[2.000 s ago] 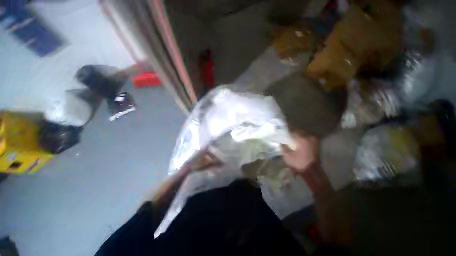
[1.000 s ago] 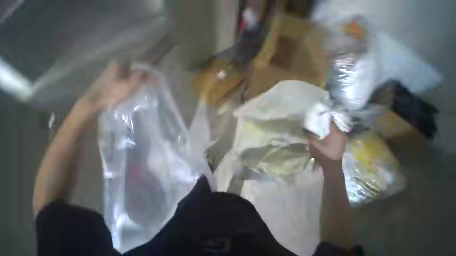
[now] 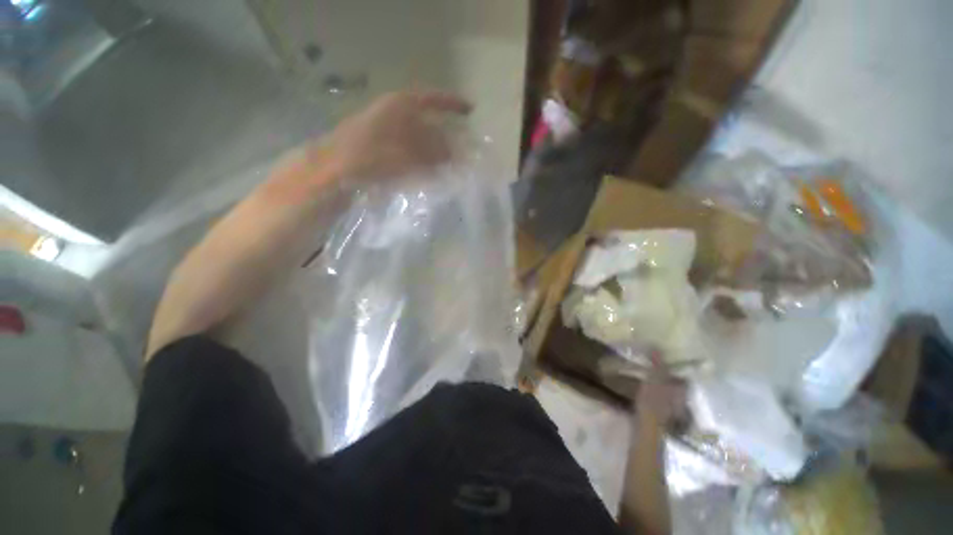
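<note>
My left hand (image 3: 418, 131) is raised at the upper middle and holds the top of a large clear plastic bag (image 3: 392, 313), which hangs down in front of my dark shirt. My right hand (image 3: 658, 392) is blurred at the lower right, at the near edge of an open brown cardboard box (image 3: 559, 361). A crumpled cream and white wrapped item (image 3: 643, 298) lies in the box just beyond my right fingers. Whether my right hand grips it cannot be told.
Filled clear plastic bags stand to the right, one with orange contents (image 3: 836, 204), one with yellow (image 3: 836, 507). A tall brown carton (image 3: 721, 73) is at the top. A dark object (image 3: 930, 387) is at the right edge. A grey panel (image 3: 136, 125) is at the upper left.
My left hand has moved right with the clear bag. My right hand has moved lower, and the cream item it held up now lies in the box. The view has moved closer to the boxes.
</note>
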